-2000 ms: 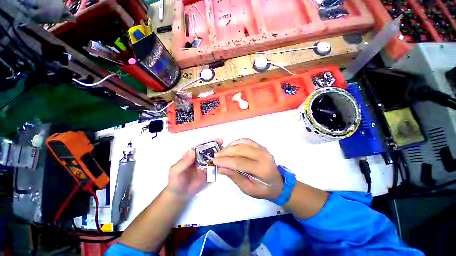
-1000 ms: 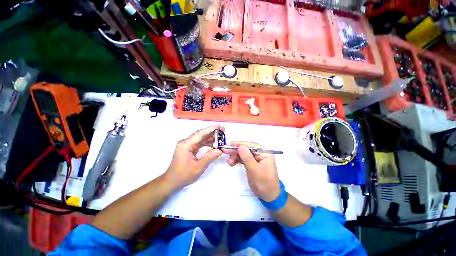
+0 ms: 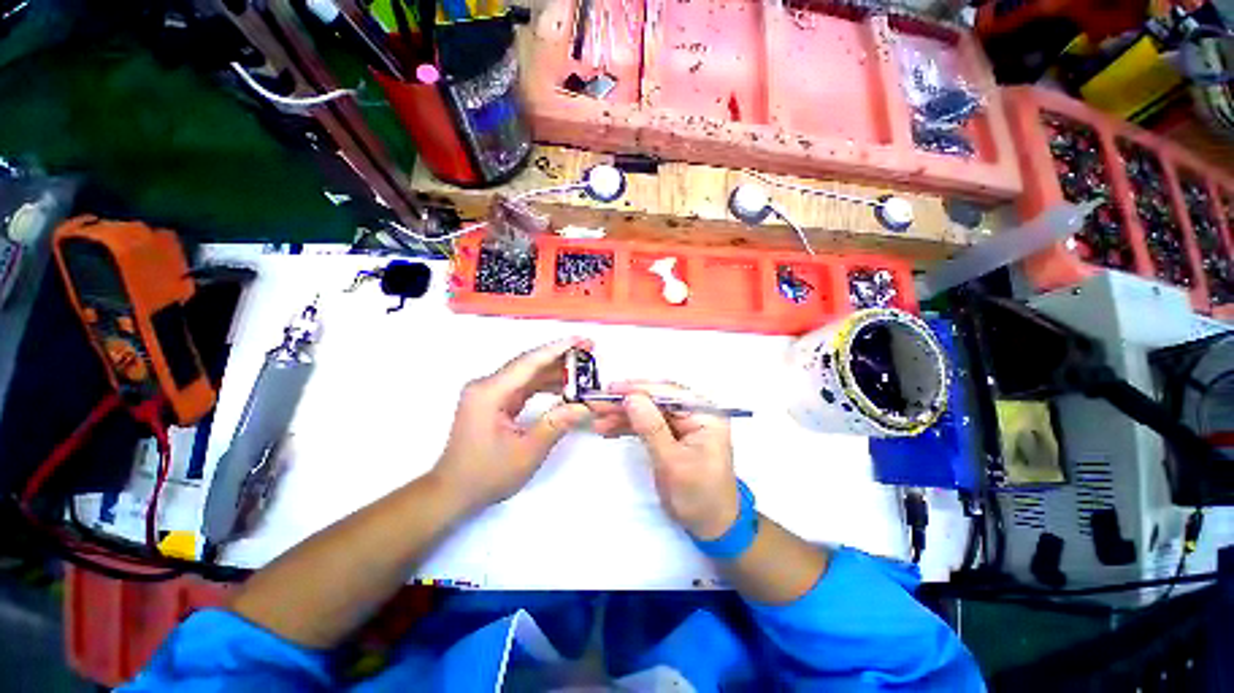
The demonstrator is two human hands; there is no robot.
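My left hand [image 3: 490, 431] holds a small device housing [image 3: 582, 375] between thumb and fingers, turned on edge with its dark inside facing right. My right hand [image 3: 688, 467] grips thin metal tweezers [image 3: 704, 406], which lie nearly level; their left end meets the housing's lower part. My fingers partly hide the tip and the housing. Both hands are over the white sheet [image 3: 568, 542].
A red narrow parts tray [image 3: 724, 290] lies behind my hands. A tape-wrapped round container [image 3: 832, 379] stands at right, an electric screwdriver [image 3: 257, 433] lies at left beside an orange multimeter [image 3: 129, 305]. A small black part [image 3: 403, 280] lies at upper left.
Since two seconds ago, the housing has turned from facing up to standing on edge, and the white tab below it no longer shows. In the last second, little has changed but the camera view.
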